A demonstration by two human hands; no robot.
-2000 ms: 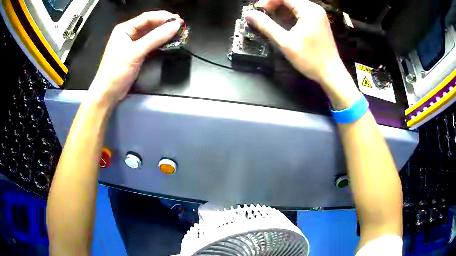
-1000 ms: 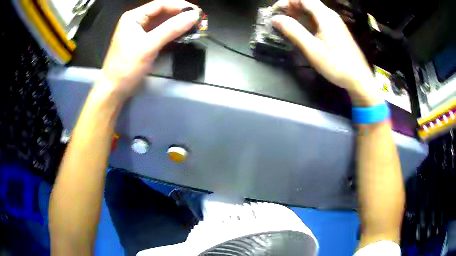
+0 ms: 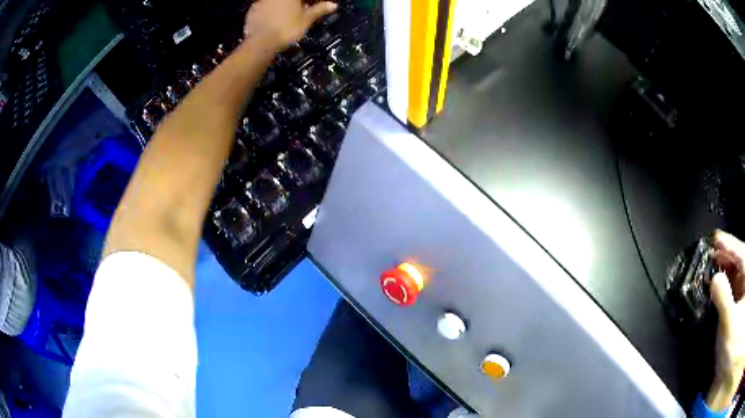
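My left hand (image 3: 282,20) is over the upper part of a black parts tray (image 3: 260,265) at the left, with thumb apart. Whether its fingers hold a module is hidden. The tray has rows of pockets filled with dark round camera lens modules (image 3: 268,189). My right hand (image 3: 726,282) is at the far right edge, partly cut off, with thumb and fingers on the black-and-metal fixture (image 3: 693,277) on the black deck. A thin black cable (image 3: 625,196) curves to the fixture.
A yellow-black light curtain strip (image 3: 429,61) stands between tray and deck. The grey front panel (image 3: 368,196) bears a red emergency stop (image 3: 399,286), a white button (image 3: 451,326) and an orange button (image 3: 495,366). Blue flooring (image 3: 237,326) lies below.
The view has turned left. My left hand has left the deck and the small part at the cable's end, and is now over the tray. My right hand remains at the fixture.
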